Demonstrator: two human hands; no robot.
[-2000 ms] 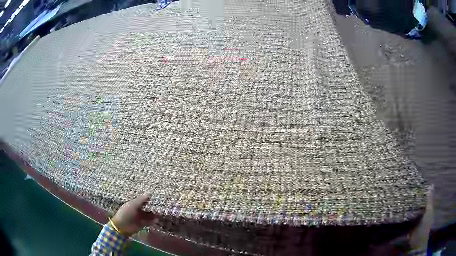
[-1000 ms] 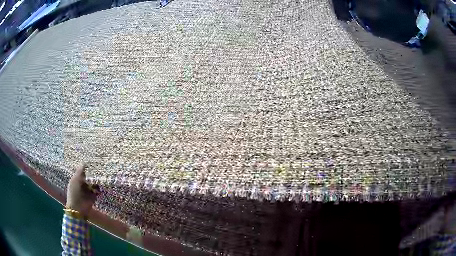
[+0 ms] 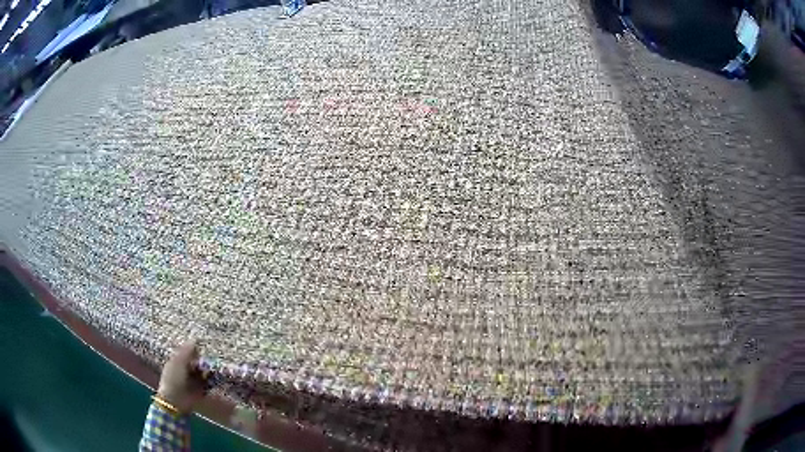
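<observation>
The tweed fabric (image 3: 424, 221) is a large beige-brown cloth with multicoloured flecks, covering most of the view. Its fringed edge (image 3: 494, 408) runs along the near side, lifted over a dark gap. My left hand (image 3: 184, 378), with a yellow band at the wrist and a checked cuff, grips this edge at the lower left; its fingers are partly hidden. My right hand (image 3: 743, 410) is blurred at the right end of the edge, at the lower right, and appears to hold the cloth's corner. A thin red line shows on the cloth at upper middle.
Darker cloth or table surface (image 3: 750, 168) lies along the right side. The table's reddish edge (image 3: 115, 349) curves along the lower left, above a green floor (image 3: 62, 380). A dark shape with a pale blue patch is at the upper right. Strip lights show at the upper left.
My left hand moved left along the edge, then partly back right and down. The near edge rose, then dropped. My right hand blurred at the lower right, then came back at the cloth's corner.
</observation>
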